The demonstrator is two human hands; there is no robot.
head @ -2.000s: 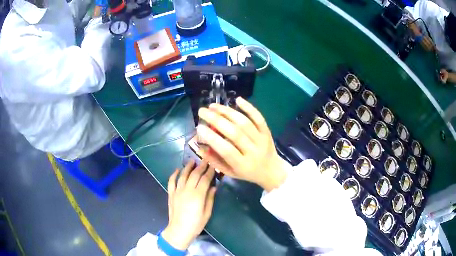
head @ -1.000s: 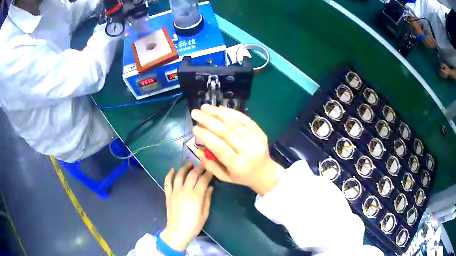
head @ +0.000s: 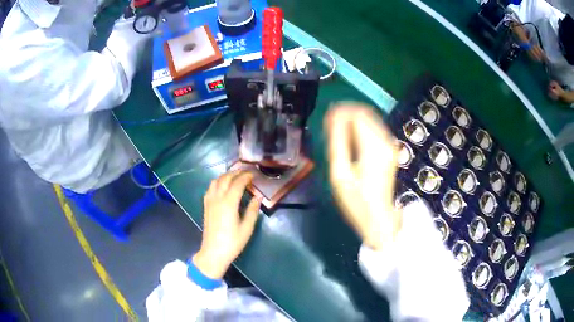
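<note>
The toggle clamp press (head: 272,94) stands at the bench edge with its red press handle (head: 272,38) upright. Below its pinkish pressing head (head: 270,143) lies the orange-brown locating fixture (head: 288,185) with a pale top. A dark round part, likely a watch case (head: 275,170), sits on it, partly hidden under the head. My left hand (head: 228,210) rests at the fixture's left side, fingertips by its edge; whether it grips anything is not clear. My right hand (head: 362,166) is raised and blurred, right of the press, off the handle; nothing shows in it.
A black parts tray (head: 453,157) of round cases lies at the right. A blue control box (head: 242,60) with a similar block (head: 191,52) and a clear cylinder (head: 235,14) stands behind the press. A person in a white coat sits at the left; another person's arms show at top right.
The red handle has gone from down under my right hand to upright. My right hand has let go and moved right. The fixture is uncovered, and my left hand has moved slightly up.
</note>
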